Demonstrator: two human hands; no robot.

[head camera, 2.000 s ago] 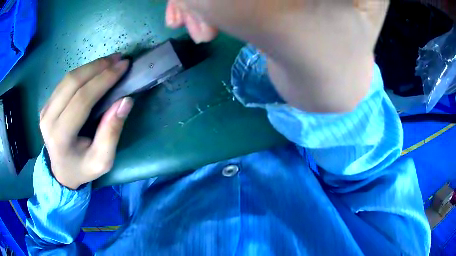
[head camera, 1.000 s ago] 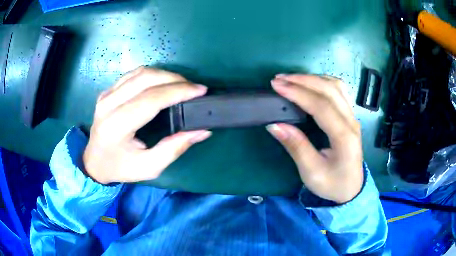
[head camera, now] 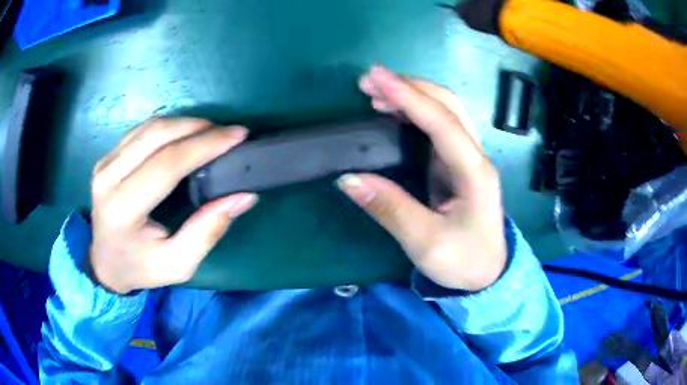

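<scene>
A black housing (head camera: 301, 160) lies lengthwise in front of me, slightly tilted, its flat side with two small screw holes facing up. My left hand (head camera: 162, 203) grips its left end between thumb and fingers. My right hand (head camera: 444, 180) is around its right end, with the thumb at the lower edge and the fingers lifted apart from the upper edge; the view is blurred and contact is hard to tell. The palms hide parts of both ends.
The orange power screwdriver (head camera: 595, 53) is at the upper right. A small black frame (head camera: 515, 102) lies on the green mat (head camera: 301, 259). Black parts in a clear plastic bag (head camera: 651, 218) are at the right. Another black housing (head camera: 30, 143) is at far left, a blue bin (head camera: 64, 19) at upper left.
The housing has moved left in view and tilted, right end higher. My right hand's fingers have spread away from its upper edge. More of the screwdriver shows.
</scene>
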